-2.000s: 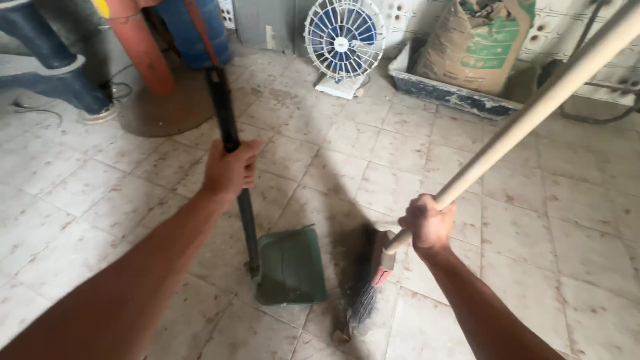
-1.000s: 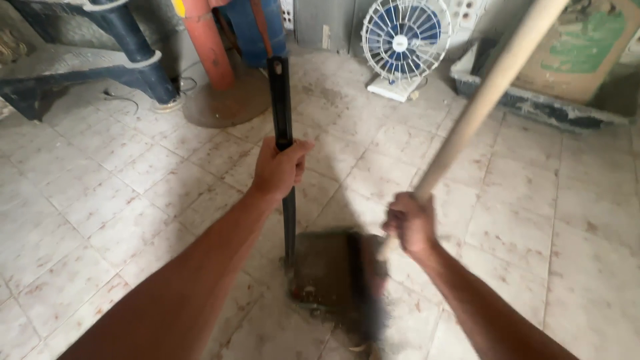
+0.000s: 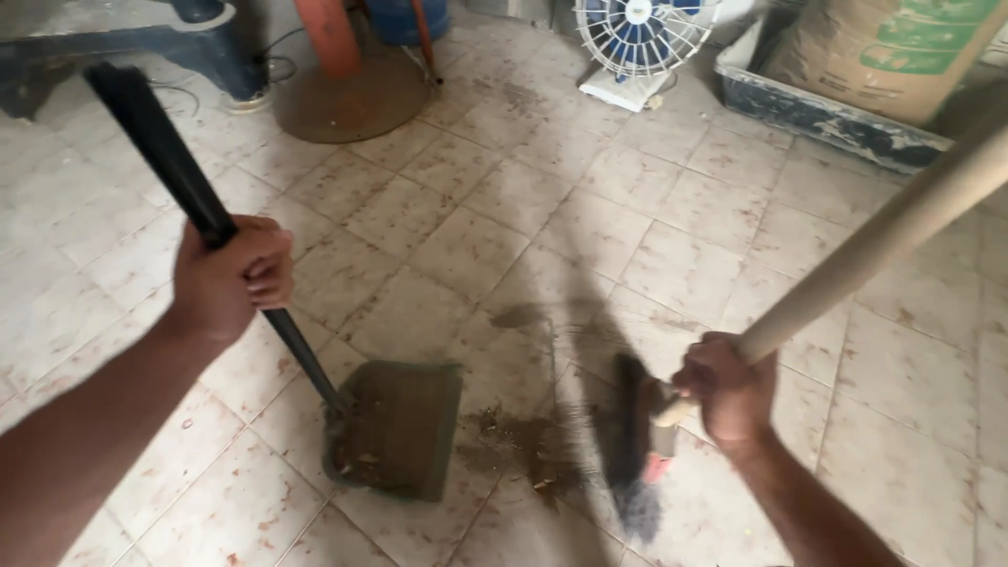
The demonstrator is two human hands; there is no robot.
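My left hand (image 3: 236,276) grips the black handle of a long-handled dustpan (image 3: 398,429), whose dark green pan rests on the tiled floor with dirt and small debris in it. A broom's pale wooden handle is held in my right hand (image 3: 728,390), low down near the head. The broom head (image 3: 642,449), dark bristles with a bit of red, is blurred and stands to the right of the pan, apart from it. Between pan and bristles lies a patch of dirt and small debris (image 3: 524,449) on the tiles.
A white and blue fan (image 3: 642,39) stands at the back. Right of it, a paper sack (image 3: 866,59) sits in a dirty black tub (image 3: 827,118). At the back left are a round rusty base (image 3: 354,102) with an orange post, a blue container (image 3: 409,20) and dark furniture legs (image 3: 228,71).
The broom head, at the pan a second ago, is now apart from it on the right, with debris showing between them. The dustpan's handle now leans to the left.
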